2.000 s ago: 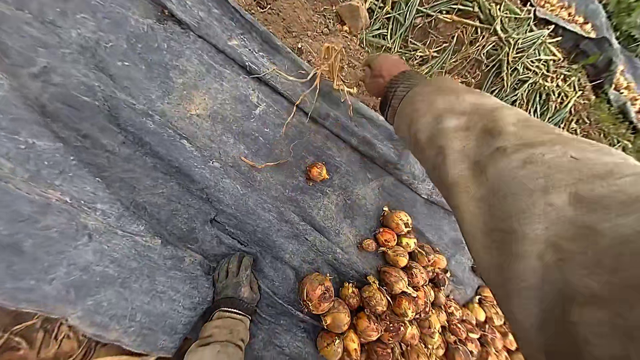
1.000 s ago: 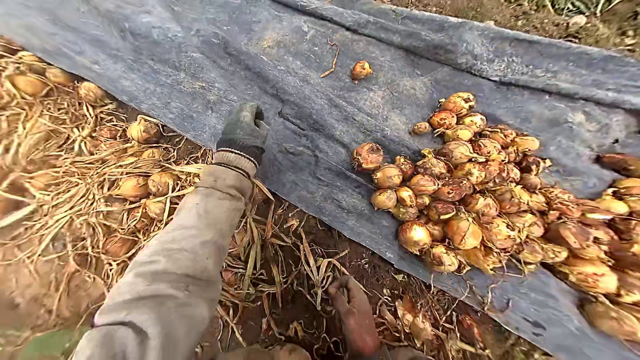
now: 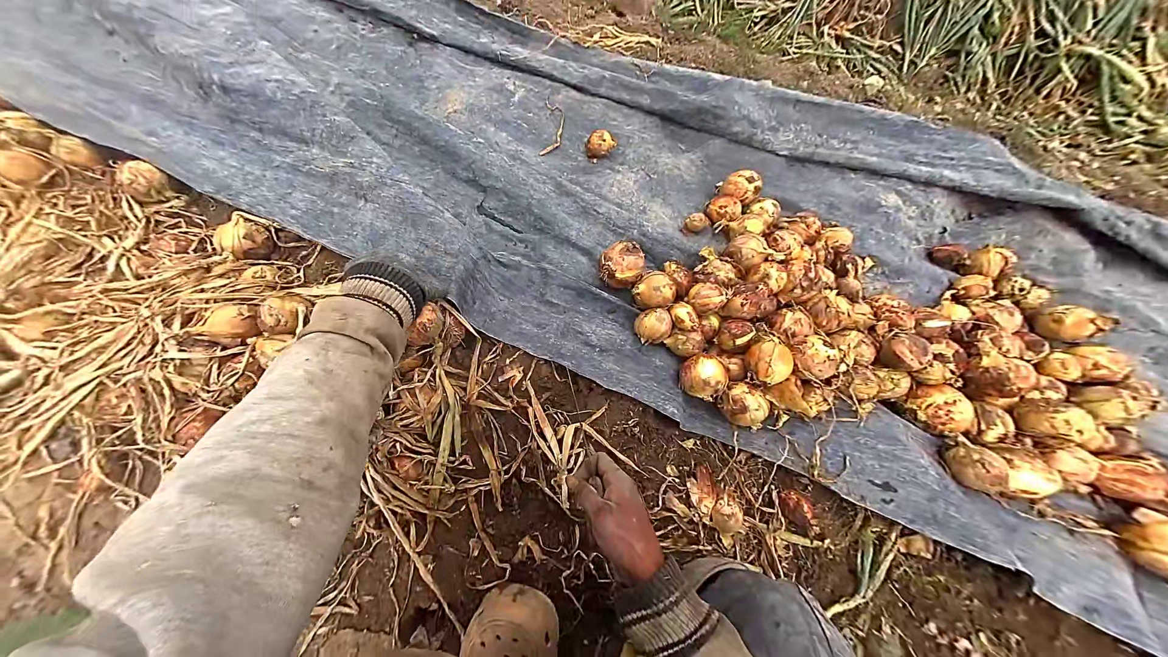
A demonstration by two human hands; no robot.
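Observation:
My right hand (image 3: 620, 520), bare, is low in the middle over the soil, its thumb and fingers closed on dried onion leaves (image 3: 561, 456). The left arm reaches to the near edge of a grey-blue tarp (image 3: 538, 265); past its striped knit cuff (image 3: 388, 287) the gloved hand can hardly be made out. Beside that cuff, a reddish onion (image 3: 426, 324) lies at the tarp's edge. A large pile of topped onions (image 3: 785, 310) rests on the tarp, right of centre. One small onion (image 3: 599, 144) sits apart, near a dry stalk (image 3: 553, 128).
Onions with dried tops (image 3: 242, 237) cover the ground at left. A few small onions (image 3: 727, 513) lie on the soil right of my right hand. Green onion leaves (image 3: 1031, 64) line the far side. A brown clog (image 3: 511, 620) and a dark trouser knee (image 3: 776, 611) are at the bottom.
My right hand was beyond the tarp's far edge two seconds ago, near dry stalks; now it is on the near side. The left gloved hand, earlier visible over the tarp, is now mostly hidden. The view has swung.

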